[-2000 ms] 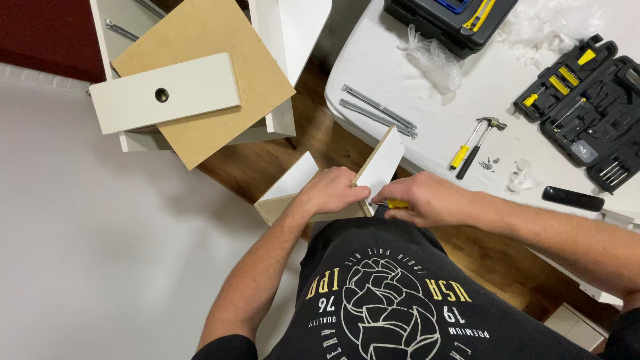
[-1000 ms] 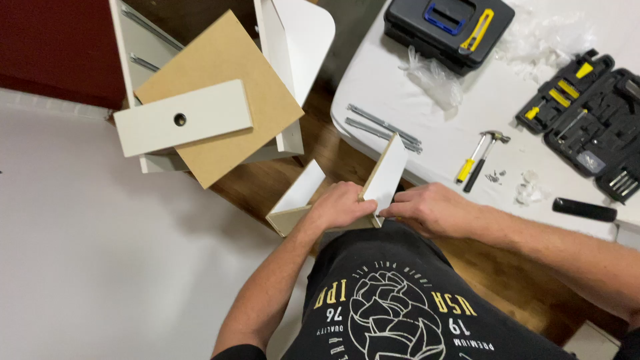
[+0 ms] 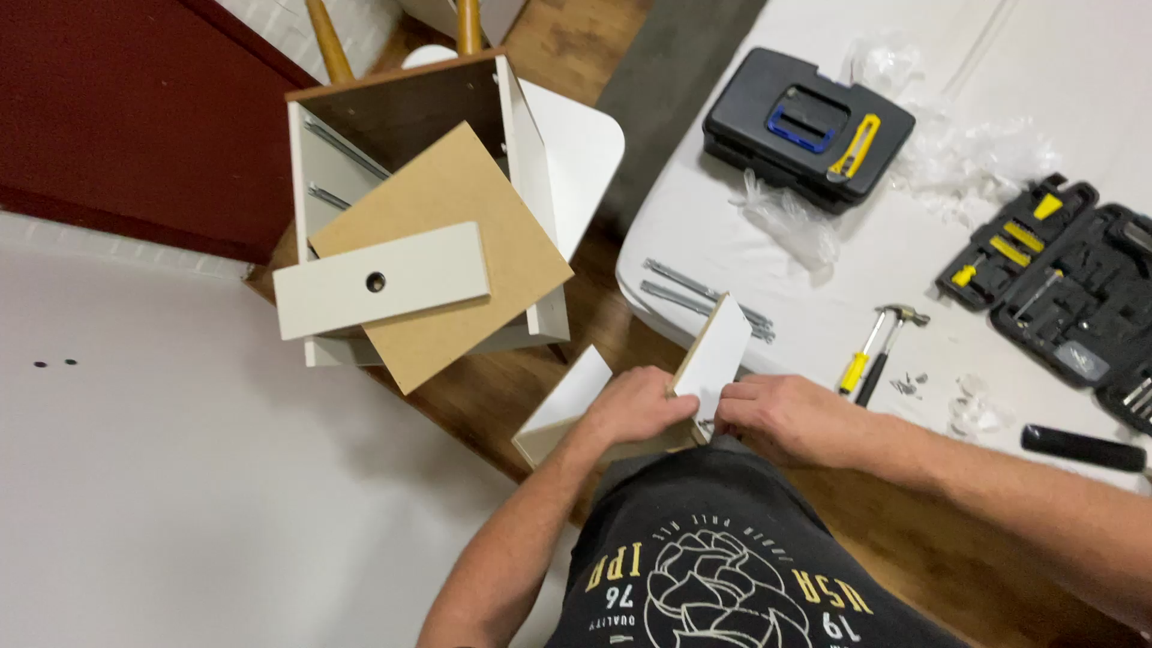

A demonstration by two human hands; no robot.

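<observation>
A three-sided white drawer frame (image 3: 717, 360) rests at my lap, its two side boards standing up. My left hand (image 3: 641, 407) grips the frame at the base of the right side board, thumb on the board's white face. At that board's outer face, near the lower corner, my right hand (image 3: 781, 416) has its fingers curled beside a small metal fitting (image 3: 706, 423). Whether those fingers hold a tool or a screw cannot be made out. A yellow-handled screwdriver (image 3: 855, 367) lies on the white-covered surface beside a claw hammer (image 3: 886, 351).
An open cabinet (image 3: 522, 216) carries a brown fibreboard panel (image 3: 504, 270) and a white drawer front (image 3: 405, 292). On the white cloth (image 3: 810, 297) are metal drawer slides (image 3: 670, 297), a black toolbox (image 3: 810, 126), screws (image 3: 909, 384), plastic bags (image 3: 792, 220) and an open tool case (image 3: 1044, 279).
Two seconds ago a yellow-handled tool showed in my right hand; none shows there now. My left hand keeps its hold on the frame. The view has shifted, showing more of the cabinet.
</observation>
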